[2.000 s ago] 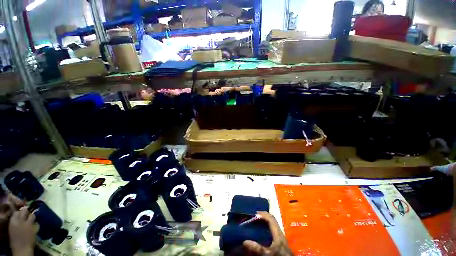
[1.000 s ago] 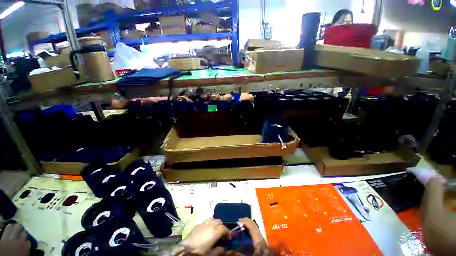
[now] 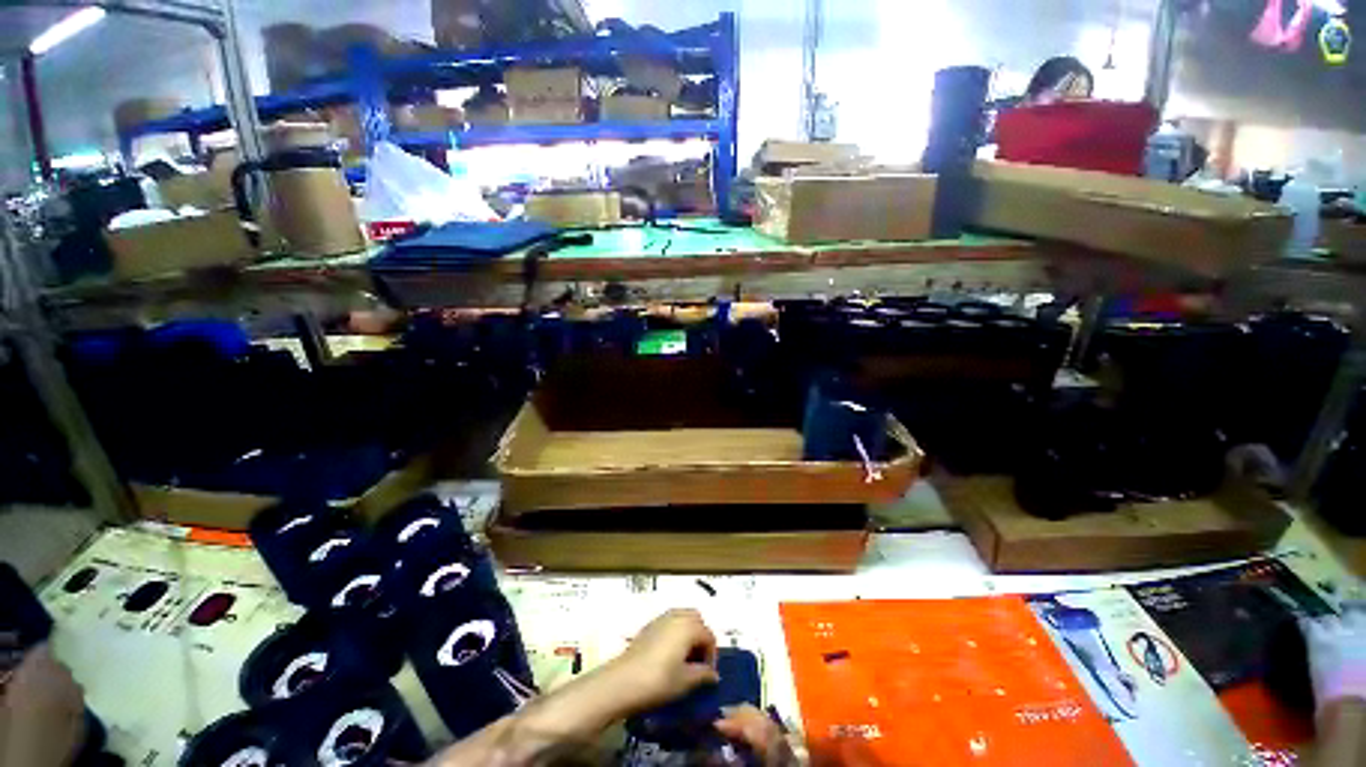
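A dark speaker housing [image 3: 670,743] is in front of me at the bottom edge, partly cut off. My right hand [image 3: 760,734] grips its right side. My left hand [image 3: 674,655] is bent with curled fingers above the housing, over the left edge of a dark pad [image 3: 731,677] lying behind it; whether it pinches something is too small to tell. Clustered housings [image 3: 477,656] with white rings stand left of my hands, some with thin wires sticking out.
Two stacked cardboard trays [image 3: 659,486] are at the centre back, the upper holding a dark unit [image 3: 842,423]. Another tray [image 3: 1116,525] is at right. An orange carton panel [image 3: 936,682] covers the bench. Other people's hands are at far left [image 3: 42,701] and, gloved, far right [image 3: 1338,655].
My left hand has moved up and right from the housing, with more forearm showing. My right hand stays low beside the housing. The gloved hand at right has come nearer, beside a dark object.
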